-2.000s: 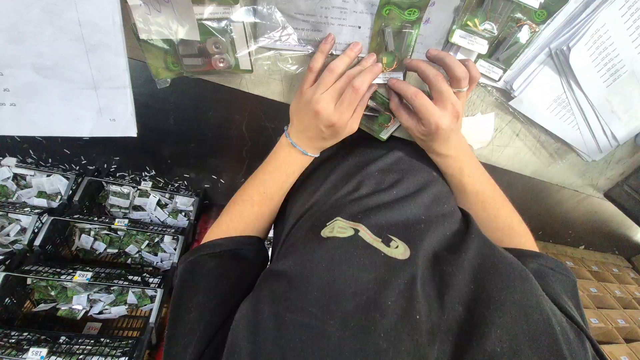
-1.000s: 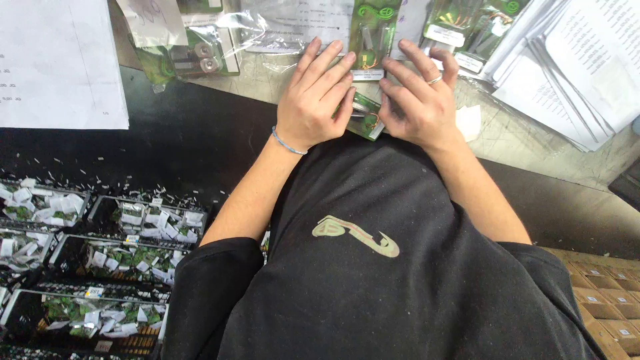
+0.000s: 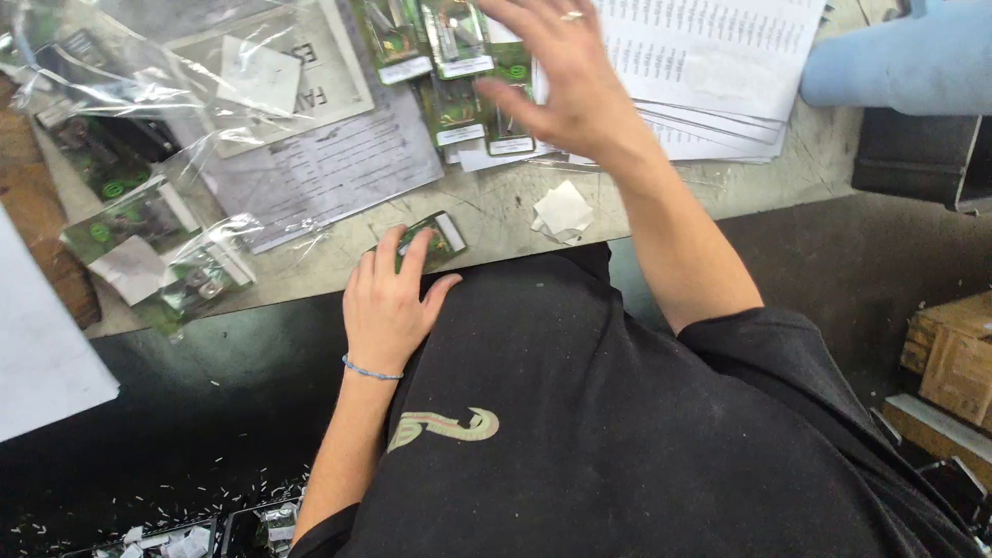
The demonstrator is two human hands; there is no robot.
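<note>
My left hand [image 3: 391, 298] rests with its fingertips on a small green packet with a white label [image 3: 439, 239] at the table's front edge; the fingers are spread and part of the packet is hidden. Raised over the far side of the table, my right hand [image 3: 570, 85] is slightly blurred, its fingers apart. Beside and below it lie several green packets with metal parts inside, among them one with a white label strip [image 3: 459, 112] and another [image 3: 511, 128] near my right thumb. Nothing shows between the right fingers.
Printed sheets [image 3: 697, 93] lie at the back right, near a light blue object [image 3: 899, 58]. Clear plastic bags [image 3: 225, 101] and more packets [image 3: 147, 232] cover the left. Small white paper squares [image 3: 563, 211] sit near the front edge. Crates [image 3: 182, 539] stand at the bottom left, cardboard boxes [image 3: 957, 356] at right.
My hands, close together at a packet before, are now apart. The right hand has moved away to the packets at the back. The view has shifted to the right.
</note>
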